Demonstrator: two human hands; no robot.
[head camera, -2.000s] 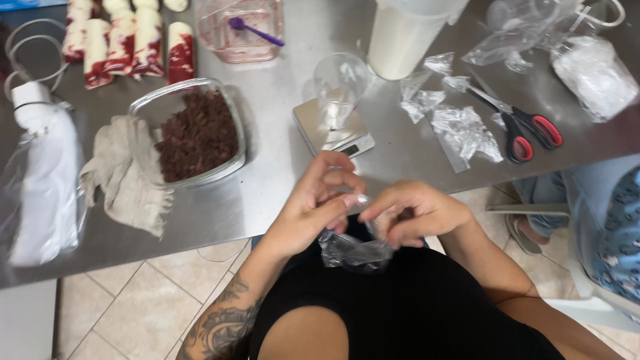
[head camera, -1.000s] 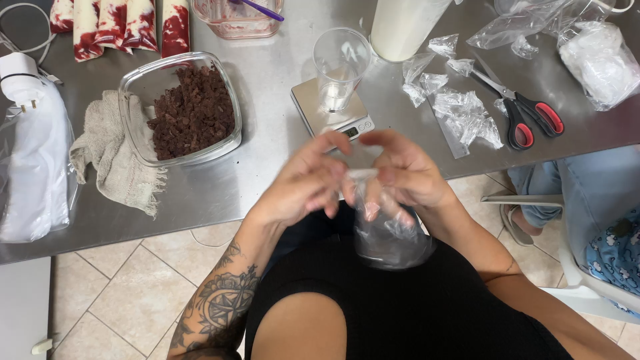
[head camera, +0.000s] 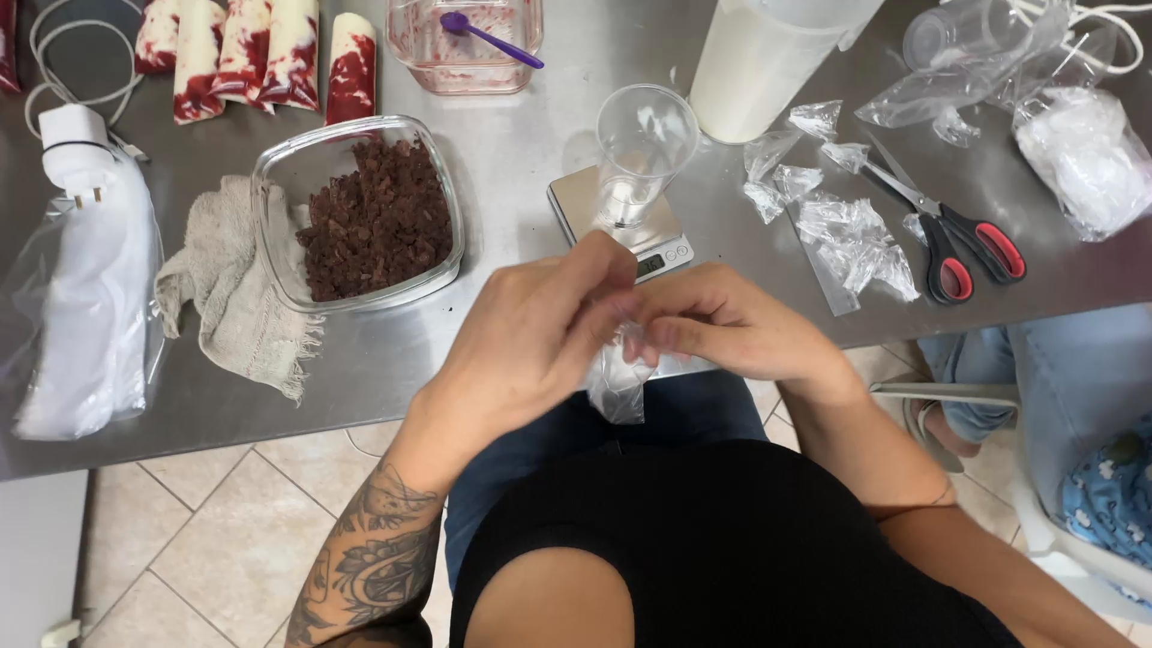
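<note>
My left hand (head camera: 549, 324) and my right hand (head camera: 733, 319) meet at the table's near edge, fingers pinching the top of a clear plastic bag (head camera: 618, 387) that hangs down between them. Just beyond them, a clear plastic cup (head camera: 646, 135) stands on a small digital scale (head camera: 661, 225). Left of my hands, a glass dish (head camera: 454, 207) holds dark brown crumbs (head camera: 378, 216), beside a frayed beige cloth (head camera: 238, 288). To the right lie scissors with black and red handles (head camera: 945, 234) and crumpled clear plastic scraps (head camera: 855, 243).
Filled red-and-white tubes (head camera: 292, 54) lie at the back left, near a glass dish (head camera: 405, 63) with a purple spoon (head camera: 490, 40). A tall jug of white liquid (head camera: 751, 72) stands behind the scale. A pack of white bags (head camera: 90, 306) lies left. Another person (head camera: 1062, 387) sits at right.
The bag, hanging wide below my hands one second ago, now looks narrow and gathered between my fingers. My hands have come closer together.
</note>
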